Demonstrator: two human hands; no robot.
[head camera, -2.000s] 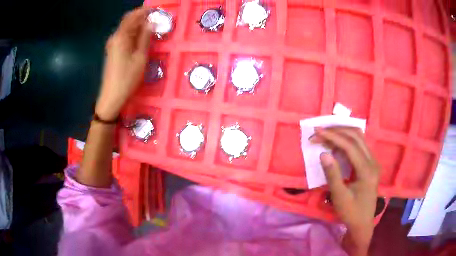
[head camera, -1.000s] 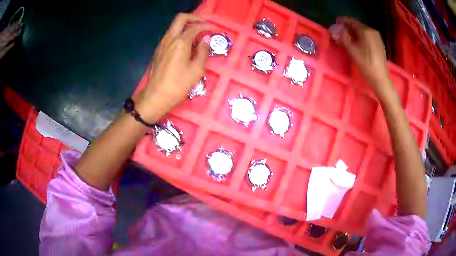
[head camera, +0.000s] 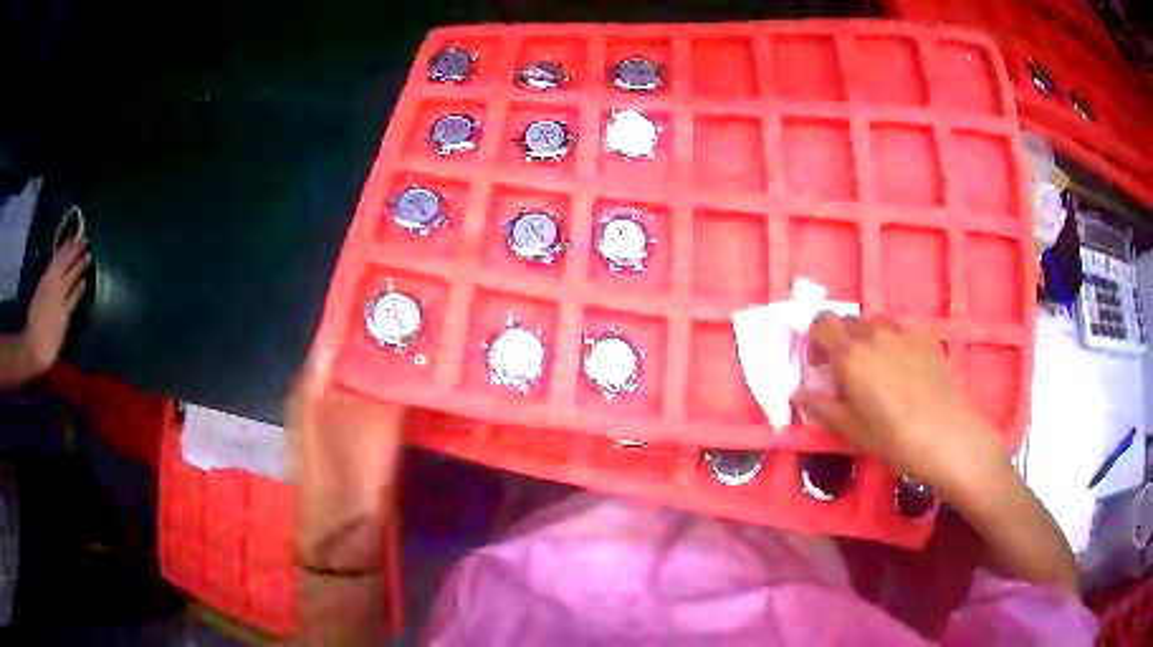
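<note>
A red-orange compartment tray lies before me. Several watch heads, one per pocket, fill its three left columns, such as this watch head with printed marks. Some shine white from glare, like the lower one. A white cloth lies over the lower right pockets. My right hand is on it, with thumb and fingers closed on its right part. My left hand is blurred at the tray's lower left corner; its fingers cannot be made out.
Under the tray's front edge, another tray shows with watch heads. An empty red tray with paper is lower left. Another person's hand is far left. A calculator, papers and a blue pen are right; more trays stand upper right.
The tray has turned from tilted to nearly straight. My left hand has moved from the upper left pockets down to the corner. My right hand has come from the far side back to the cloth.
</note>
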